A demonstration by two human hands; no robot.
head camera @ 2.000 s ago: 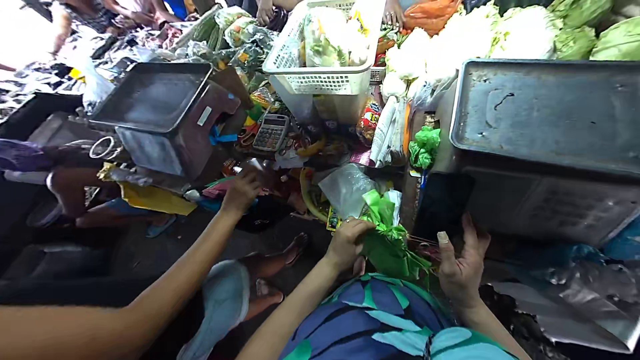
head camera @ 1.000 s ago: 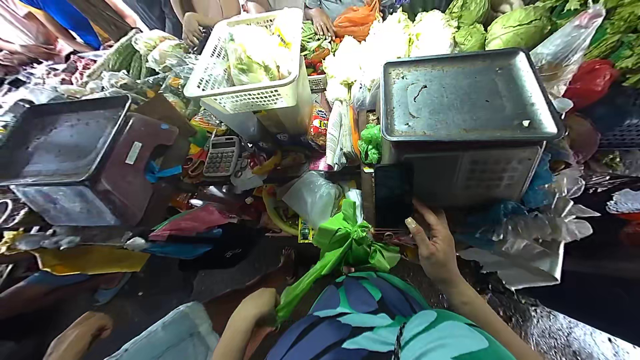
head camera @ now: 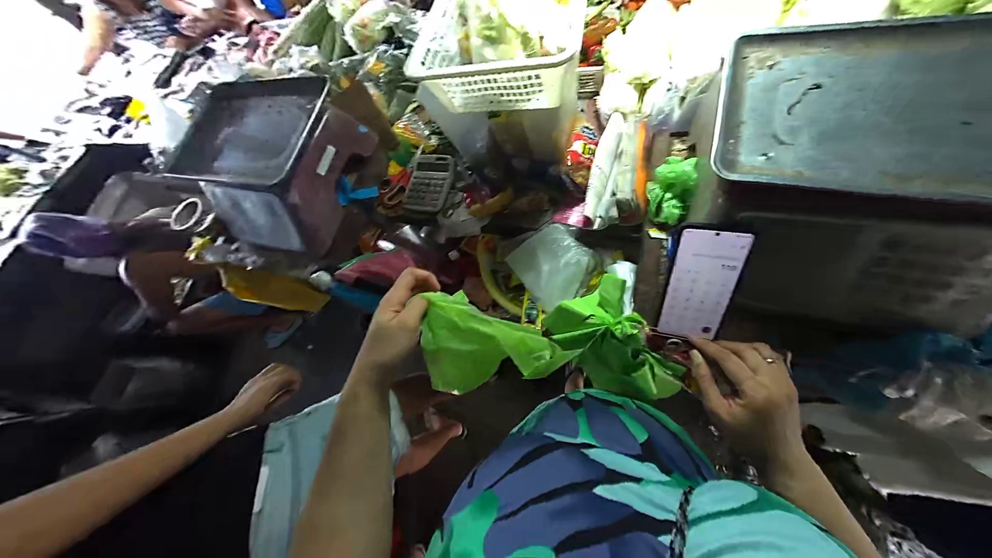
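My left hand (head camera: 399, 322) grips one end of a light green plastic bag (head camera: 484, 345), which stretches right to a gathered, knotted part (head camera: 608, 333) above my lap. My right hand (head camera: 748, 387) has its fingertips at the lower edge of a smartphone (head camera: 705, 283); whether they grip it is unclear. The phone stands tilted against a dark box, its screen lit with a calculator-like keypad. A thin orange strand shows between the knot and the right fingertips. A clear plastic bag (head camera: 552, 263) lies just beyond the green one.
Another person's hand (head camera: 267, 387) is left of my left arm. Beyond are a calculator (head camera: 428, 184), a white plastic basket (head camera: 496, 89) of vegetables and a green plastic bundle (head camera: 673, 190). Metal trays top the left box (head camera: 252, 128) and right box (head camera: 852, 108).
The phone's screen, dark a second ago, is lit. My left hand has risen, spreading the end of the green bag out to the left. The view has shifted left.
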